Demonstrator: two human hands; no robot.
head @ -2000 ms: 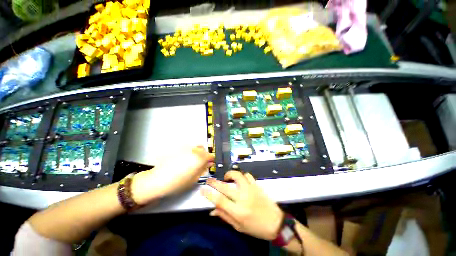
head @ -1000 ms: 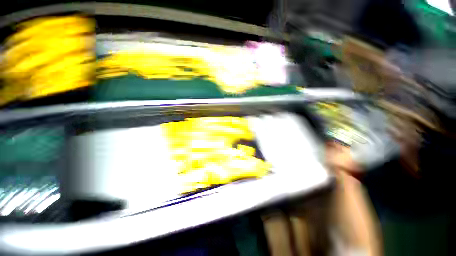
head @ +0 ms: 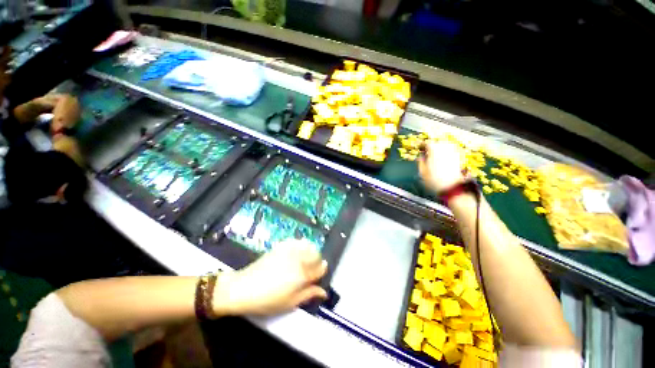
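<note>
My right hand (head: 444, 167), with a red wrist strap and dark cord, reaches over the rail to the loose small yellow blocks (head: 503, 172) on the green mat. Its fingertips are down among them; whether it grips one is not clear. My left hand (head: 284, 279), with brown beads, is at the near right corner of a black carrier frame (head: 350, 215); its fingers are curled and I cannot tell if they hold anything. Green circuit boards (head: 302, 194) lie in that frame. A black tray on the line holds large yellow blocks (head: 445, 302).
A black bench tray heaped with large yellow blocks (head: 363, 108) stands beyond the rail. A blue-tinted bag (head: 223, 79), a yellowish bag (head: 582, 208) and a pink cloth (head: 638, 219) lie on the mat. Another carrier frame (head: 237, 162) and another person's hands (head: 64, 111) are at left.
The view has turned left. My right hand has moved from the line to the small yellow blocks on the mat. The tray of large blocks now shows on the line beside the left-hand frames.
</note>
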